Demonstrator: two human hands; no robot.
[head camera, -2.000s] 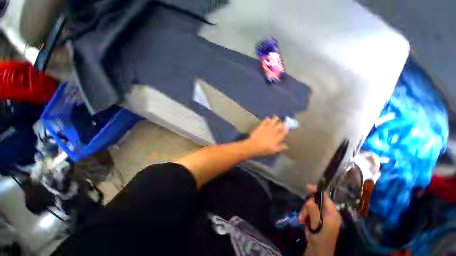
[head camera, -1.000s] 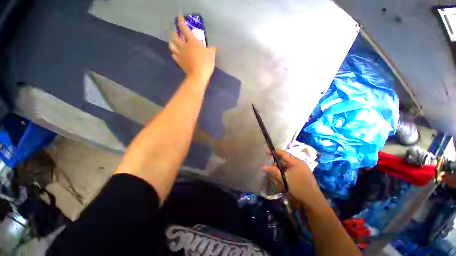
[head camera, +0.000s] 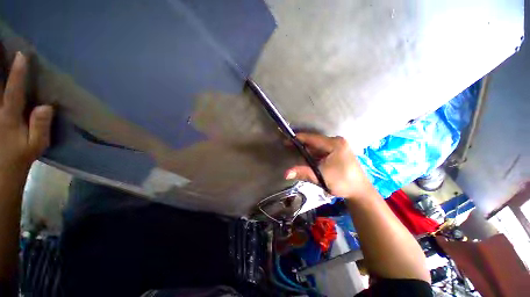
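Note:
The dark grey-blue cloth (head camera: 139, 64) lies flat over the upper left of the table. My right hand (head camera: 334, 165) holds the tailor's shears (head camera: 270, 109) by the handles. The blades look closed, and their tip touches or nearly touches the cloth's edge. My left hand (head camera: 23, 122) is at the left edge of the picture, partly cut off, with thumb and fingers apart over the cloth and table. Whether it holds anything is hidden. The phone is not in view.
The pale grey table (head camera: 360, 58) has its front edge nearest my body. A crumpled blue plastic bag (head camera: 407, 154) lies beyond its right edge. A steam iron or its rest (head camera: 285, 204) is at the near corner. Red cloth (head camera: 411, 212) lies lower right.
My left hand has moved from the phone to the far left. The shears now point at the cloth's edge. The view is closer, and the phone has left the picture.

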